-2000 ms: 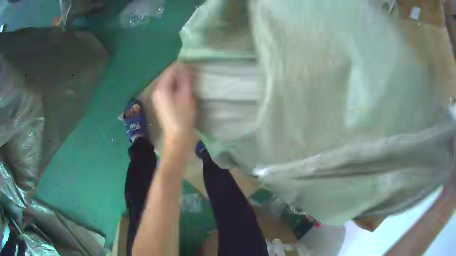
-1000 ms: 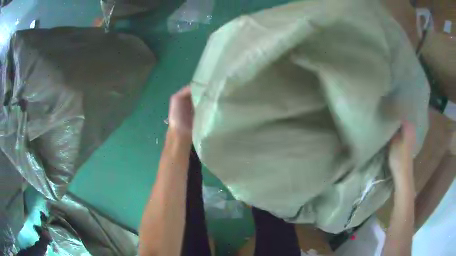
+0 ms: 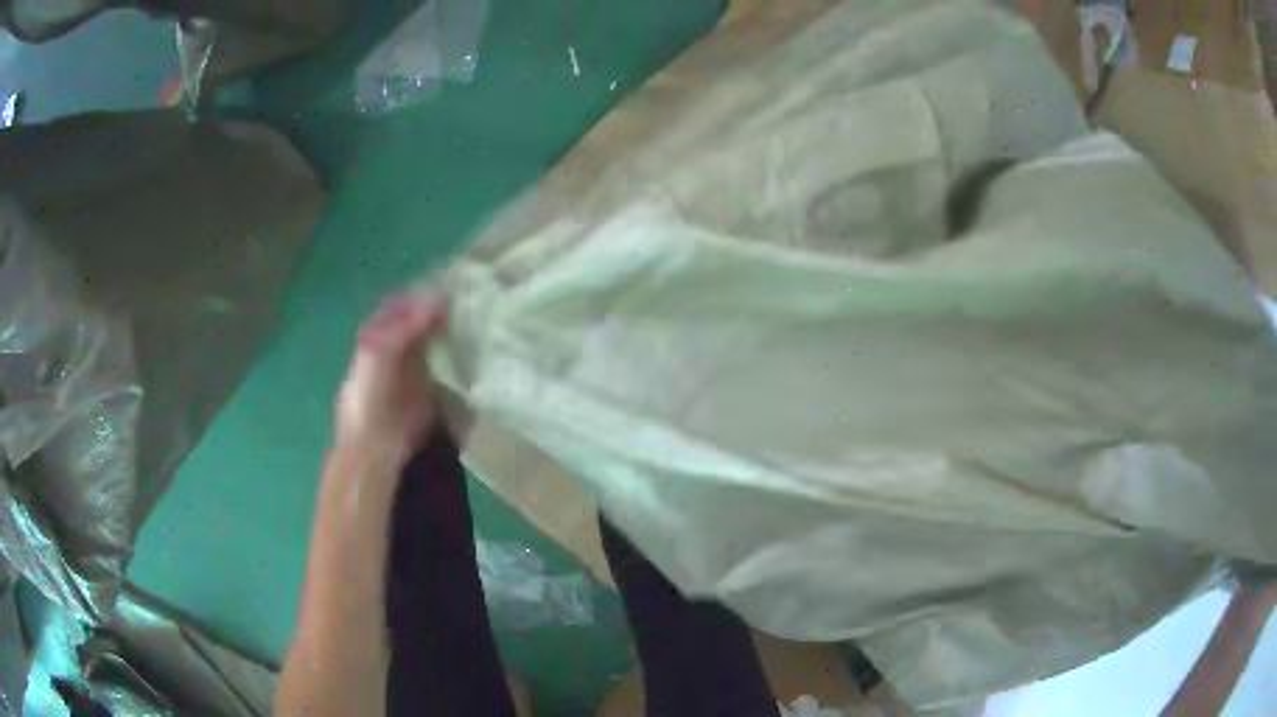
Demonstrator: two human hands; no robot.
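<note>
A large, limp grey-green woven sack is spread across the middle and right of the view, folded and partly blurred. My left hand is shut on its gathered left edge, left of centre. My right hand is hidden or cut off at the right edge of the view; only the forearm shows at the lower right, by the sack's right end. The sack covers most of the flattened cardboard under it.
Bulky olive bundles stand at the left, with another at the top left. Clear plastic film lies on the green floor, and another piece is near my legs. Brown cardboard with a small pale label is at the upper right.
The sack was rounded and bunched between my hands; it is now stretched out sideways. My left hand has moved left and down with its edge. My right hand has moved right, out of clear view.
</note>
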